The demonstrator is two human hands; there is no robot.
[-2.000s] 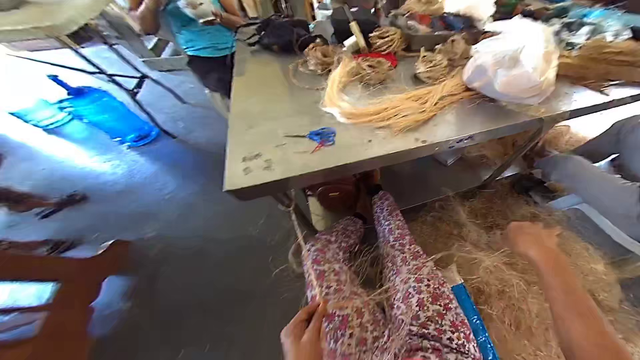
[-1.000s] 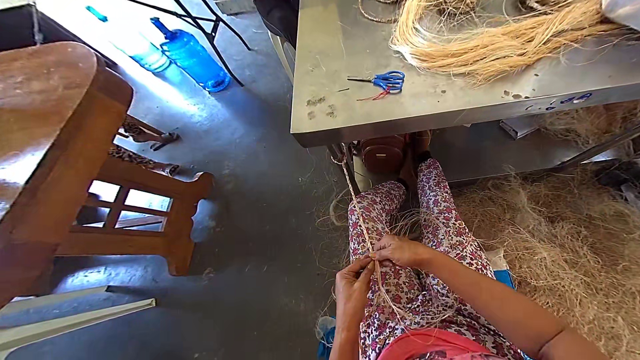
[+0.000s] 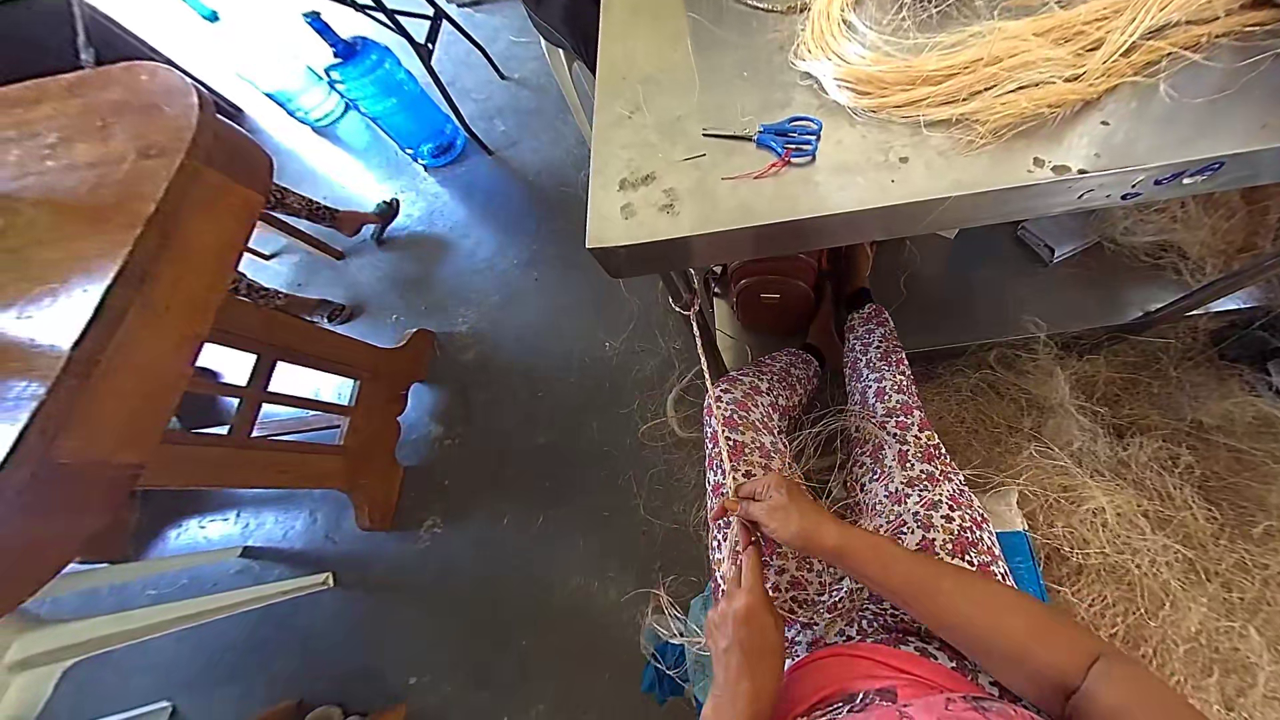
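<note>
A thin cord of twisted pale fibre [image 3: 712, 390] runs from the leg under the metal table's corner down over my left thigh. My right hand [image 3: 780, 512] pinches it between thumb and fingers above the knee-to-lap stretch. Just below, my left hand [image 3: 743, 620] holds the same cord, its fingertips close to the right hand's. Loose fibre ends hang beside my left hand. On the metal table [image 3: 640, 215] lie blue-handled scissors [image 3: 788, 138] with a red thread at the handles, and a hank of straw-coloured fibre [image 3: 950, 70].
A heap of tangled fibre [image 3: 1130, 480] lies to my right. A brown bag [image 3: 772, 295] sits under the table. At left are a wooden table [image 3: 90, 200], its wooden base [image 3: 370, 430], blue water bottles [image 3: 395, 95] and another person's feet [image 3: 355, 220].
Two seconds ago my right hand was held out to the right, away from the left one; now both are together on the cord. The view has swung down and left.
</note>
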